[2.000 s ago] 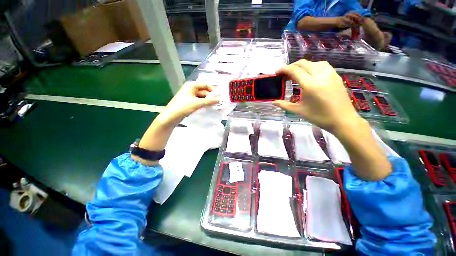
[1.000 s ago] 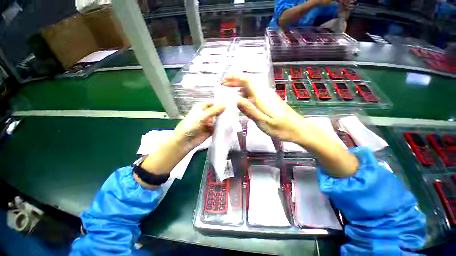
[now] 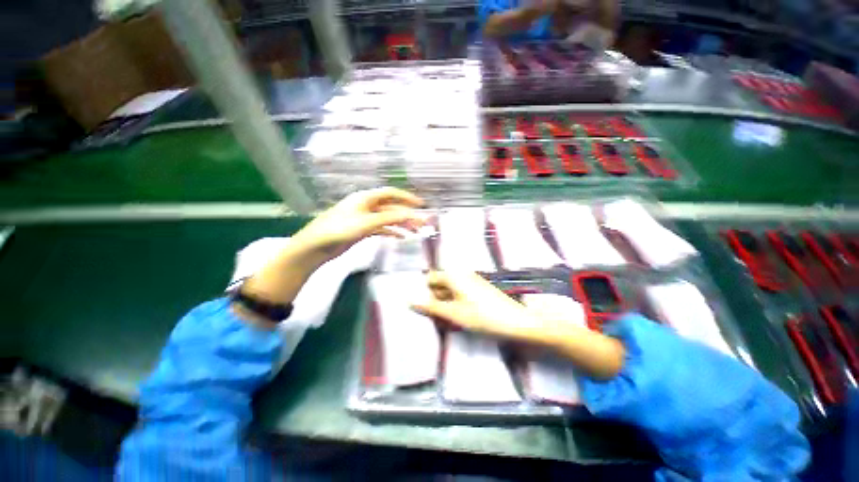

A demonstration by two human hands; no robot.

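Note:
A white-sleeved phone [image 3: 406, 344] lies in the near left pocket of the clear blister tray [image 3: 452, 409]. My right hand [image 3: 466, 306] is over the tray, with its fingertips at that sleeve's right edge; it appears empty, though blurred. My left hand [image 3: 363, 221] is raised above the tray's far left corner with fingers apart and nothing seen in it. Other pockets hold white-sleeved phones. One bare red keypad phone [image 3: 597, 294] shows in the near row by my right forearm. The pile of empty sleeves [image 3: 318, 287] is left of the tray, partly behind my left forearm.
Stacked filled trays [image 3: 396, 141] stand behind, beside a grey post [image 3: 231, 104]. A tray of bare red phones [image 3: 570, 160] lies on the green conveyor. Another red-phone tray [image 3: 796, 282] is at right. A person in blue [image 3: 513, 19] is across the line, near dark stacked trays [image 3: 546, 75].
The phone and sleeve held between my hands are now a sleeved phone in the near left pocket. My right hand has come down over the tray; my left hand has moved off. The view has shifted.

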